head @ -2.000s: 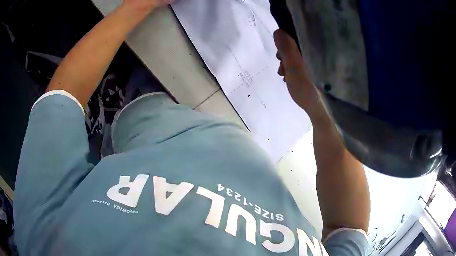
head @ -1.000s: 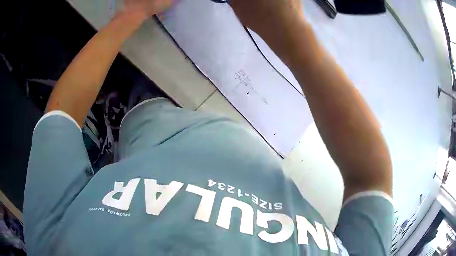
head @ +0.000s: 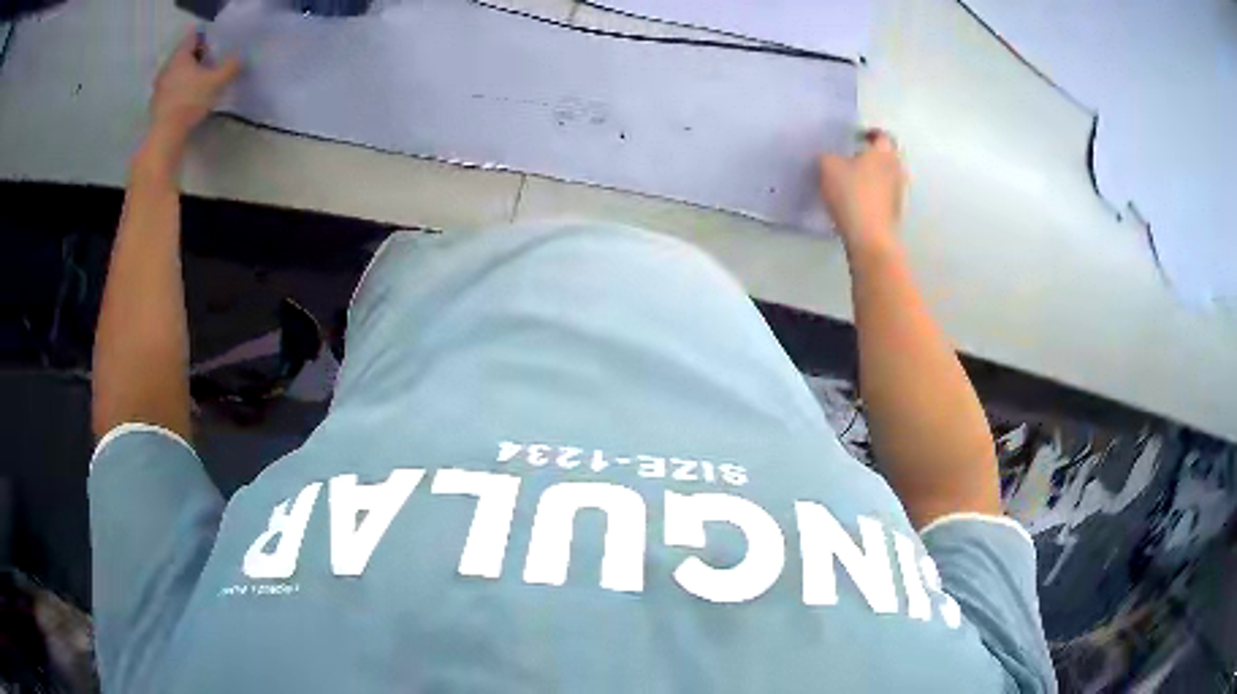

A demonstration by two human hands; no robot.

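Observation:
A long cut panel stack (head: 543, 115) with a pale paper top and thin dark edges lies across the table in front of me. Small printed text shows near its middle. My left hand (head: 190, 84) grips its left end, thumb on top. My right hand (head: 864, 183) grips its right end; it is slightly blurred. The undersides of both hands' grips are hidden.
The off-white table (head: 977, 271) has a seam near its front edge. More paper-topped fabric (head: 773, 19) lies behind the panel. Another pale-topped piece (head: 1153, 122) with a notched dark edge lies at right. Scraps (head: 1112, 529) litter the dark floor.
The cutting machine has left the view. My right hand has moved from the machine side to the panel's right end. The view has turned, so the panel now lies crosswise, held at both ends.

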